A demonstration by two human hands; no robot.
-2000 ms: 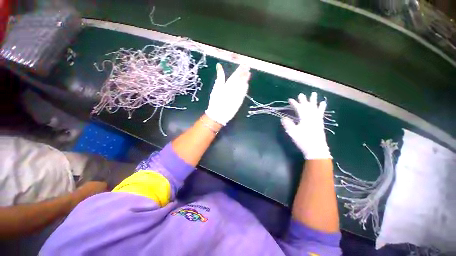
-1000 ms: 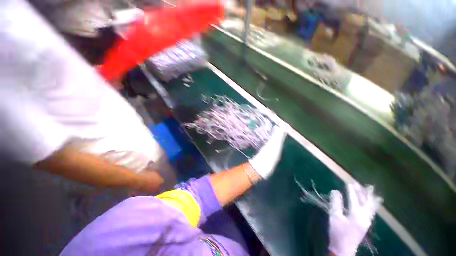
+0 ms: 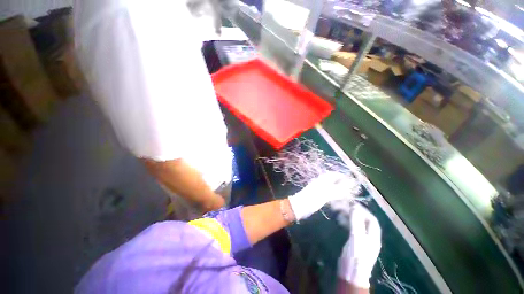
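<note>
A tangled pile of pale lead wires (image 3: 301, 161) lies on the green bench surface. My left hand (image 3: 322, 192), in a white glove, is at the near right side of the pile, its fingers over the wires. My right hand (image 3: 361, 241), also in a white glove, is just to the right, partly blurred. Whether either hand grips any wires cannot be told. A few separate pale wires (image 3: 393, 282) lie on the bench to the right of my right hand, near the bottom edge.
An empty red plastic tray (image 3: 270, 103) is beyond the pile. A person in white (image 3: 166, 86) stands at my left. Pale metal edging (image 3: 396, 221) divides the bench from a second green lane (image 3: 425, 201), where a loose wire lies. Boxes and shelving are across the line.
The view has swung left. My right hand has moved from the separate wires towards the pile, and my left hand now reaches over the pile's edge. The red tray has come over the bench.
</note>
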